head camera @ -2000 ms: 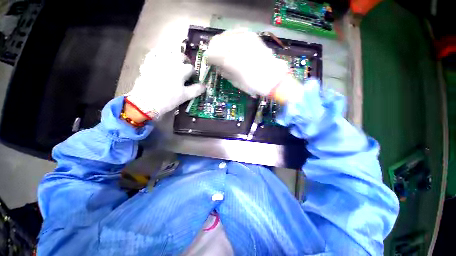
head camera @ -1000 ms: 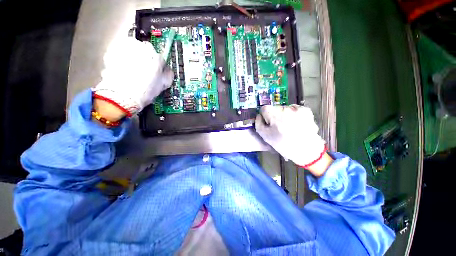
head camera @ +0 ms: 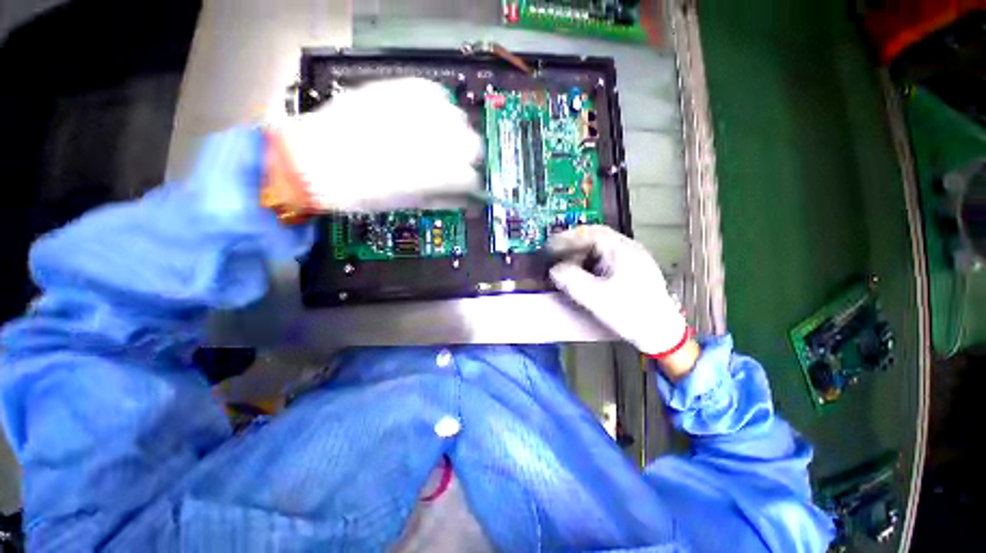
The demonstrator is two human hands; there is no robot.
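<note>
A black solder pallet (head camera: 405,283) lies on the bench with two green circuit boards side by side in it. My left hand (head camera: 378,146), gloved and blurred, is over the left board (head camera: 405,235) and covers its upper part. A thin green strip (head camera: 492,199) sticks out from its fingertips towards the right board (head camera: 573,173). My right hand (head camera: 622,283), gloved, is at the lower edge of the right board with thumb and fingers curled. Whether it holds something small is not clear.
Another circuit board (head camera: 578,15) lies behind the pallet, cut off by the frame. A large black tote (head camera: 97,119) is on the left. A green conveyor or table (head camera: 778,216) on the right carries loose boards, one (head camera: 843,340) beside my right sleeve.
My right hand moved from over the pallet to the right board's lower edge. My left hand moved from the left board's left side across it to the right, with the strip.
</note>
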